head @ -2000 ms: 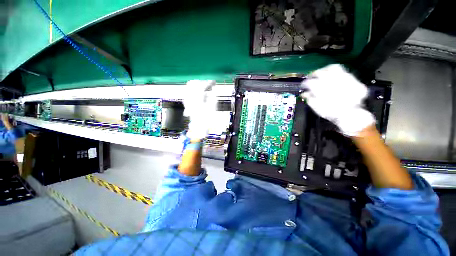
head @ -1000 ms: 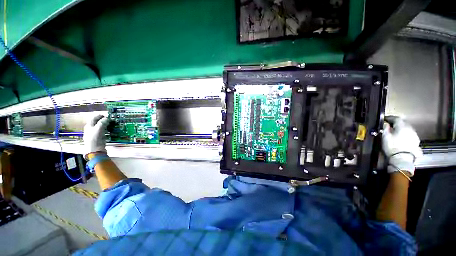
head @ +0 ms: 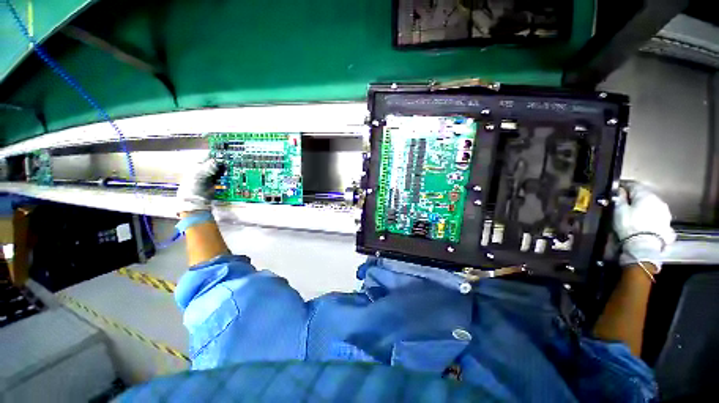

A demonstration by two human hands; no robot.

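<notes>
A black solder pallet (head: 485,181) lies across the conveyor in front of me. A green circuit board (head: 426,179) fills its left pocket. The right pocket (head: 544,177) shows a dark mottled bottom, small white blocks and a yellow patch. A second circuit board (head: 260,168) lies on the rails left of the pallet. My left hand (head: 201,186), in a white glove, grips this board's left edge; the fingertips are partly hidden. My right hand (head: 642,222), also gloved, is at the pallet's right edge, with its fingers against the frame.
Conveyor rails (head: 158,205) run left and right. Another board (head: 39,168) is far left on them. A dark parts tray (head: 482,20) lies on the green surface behind. A blue coiled cord (head: 83,93) hangs at left. A black tote (head: 694,338) stands at lower right.
My left hand left the pallet side for the loose board, which is now nearer the pallet. My right hand moved from above the right pocket to the pallet's right edge.
</notes>
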